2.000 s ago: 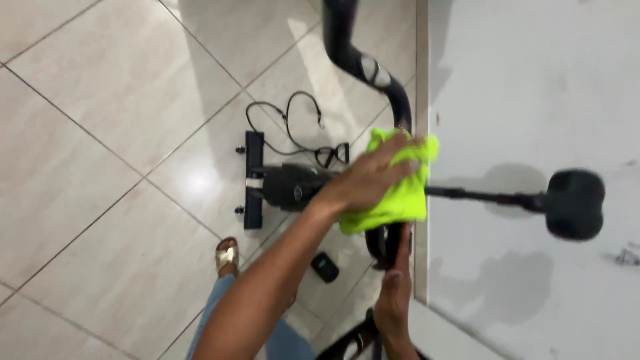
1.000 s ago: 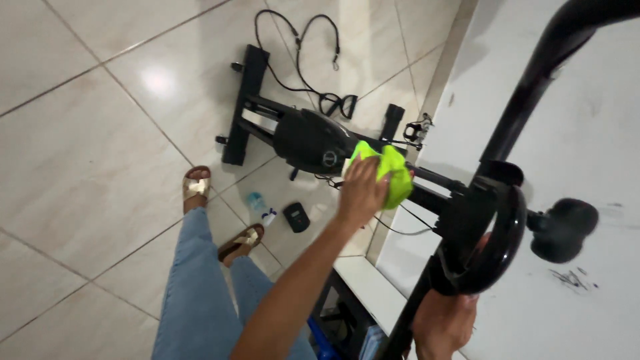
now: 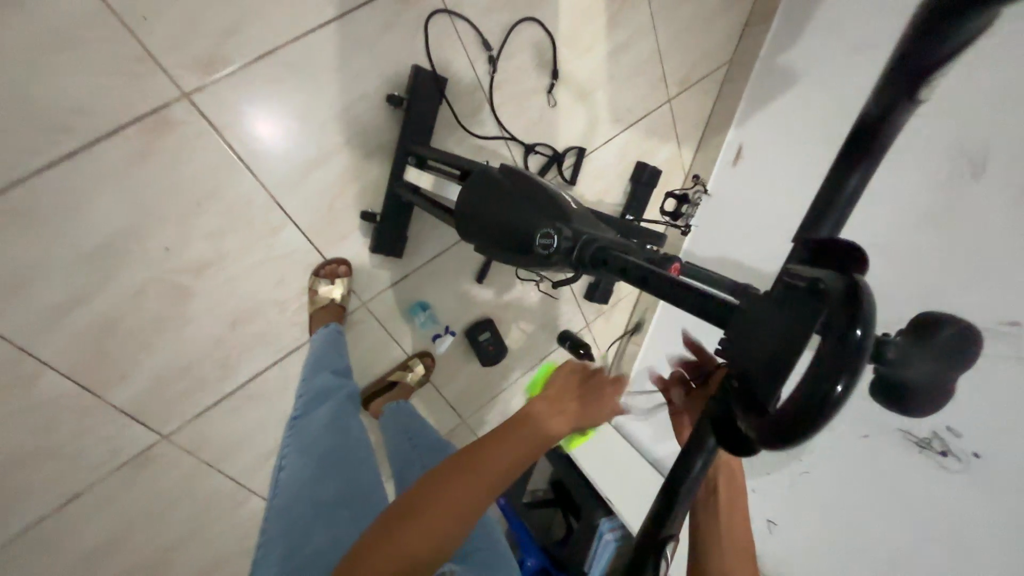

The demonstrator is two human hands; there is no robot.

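My left hand (image 3: 580, 396) is closed on a bright yellow-green cloth (image 3: 578, 438), whose edges show at both sides of the fist. Just left of the handlebar, my right hand (image 3: 688, 388) has its fingers partly spread and blurred. A thin cable (image 3: 640, 394) spans the gap between the hands; whether the right fingers grip it is unclear. Beside them is a black exercise bike (image 3: 512, 212), with its frame post (image 3: 672, 280) running to the curved handlebar (image 3: 860, 360). The bike's saddle (image 3: 924, 364) appears beyond the handlebar.
Black resistance cords with handles (image 3: 492, 72) lie on the tiled floor. Near my sandalled feet are a small black monitor (image 3: 486, 342) and a clear bluish bottle (image 3: 422, 314). A black cylindrical object (image 3: 574, 345) lies by the white wall (image 3: 904, 496). Dark shelving holding items (image 3: 560, 504) stands below.
My left hand, with the cloth, has left the bike's post and is now beside my right hand. My right hand's fingers now show left of the handlebar, with a cable between the hands.
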